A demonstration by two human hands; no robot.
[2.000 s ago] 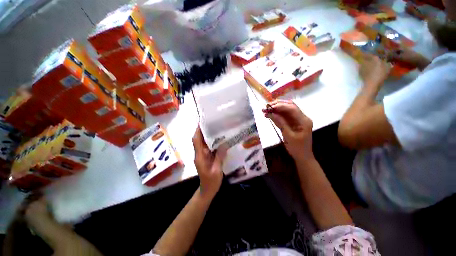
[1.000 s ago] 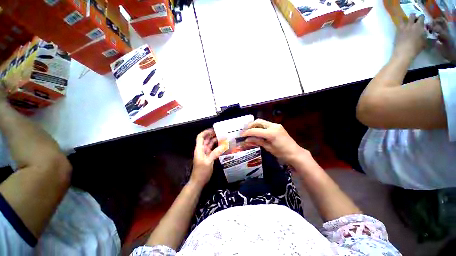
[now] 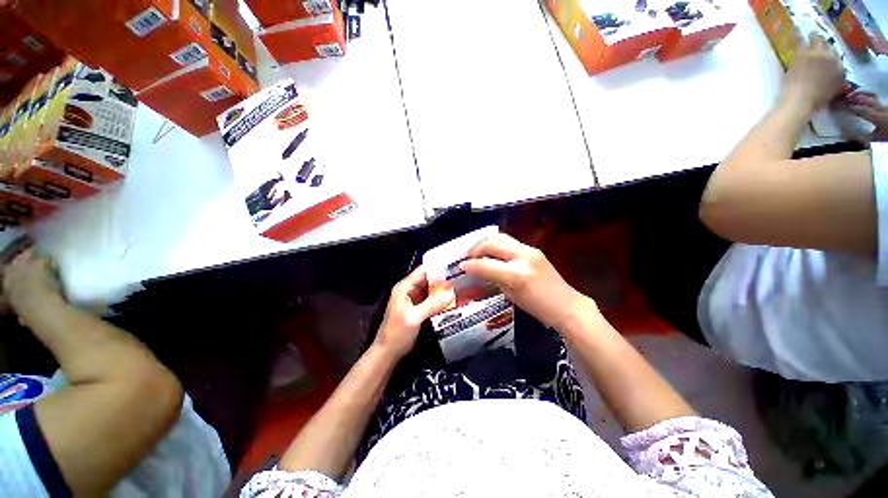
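A retail box [image 3: 475,328] with a white printed face and orange parts rests on my lap, its top open. Its white top flap [image 3: 450,255] stands up, with a dark slot partly covered by my fingers. My left hand [image 3: 411,309] holds the flap's left edge and a small orange-yellow side tab. My right hand [image 3: 521,277] pinches the flap near the slot from the right. Whether a small black piece is between the right fingers cannot be told.
A retail box [image 3: 282,165] lies on the white table [image 3: 487,107] left of centre. Orange stacks [image 3: 185,58] stand behind it, with a row of boxes [image 3: 83,136] at far left. More boxes [image 3: 633,34] lie back right. Neighbours' arms reach in at left [image 3: 107,360] and right [image 3: 759,165].
From two seconds ago, the box has come down from over the table onto my lap and my right hand has joined it. Since one second ago, the flap has tilted slightly; the left neighbour's hand has moved.
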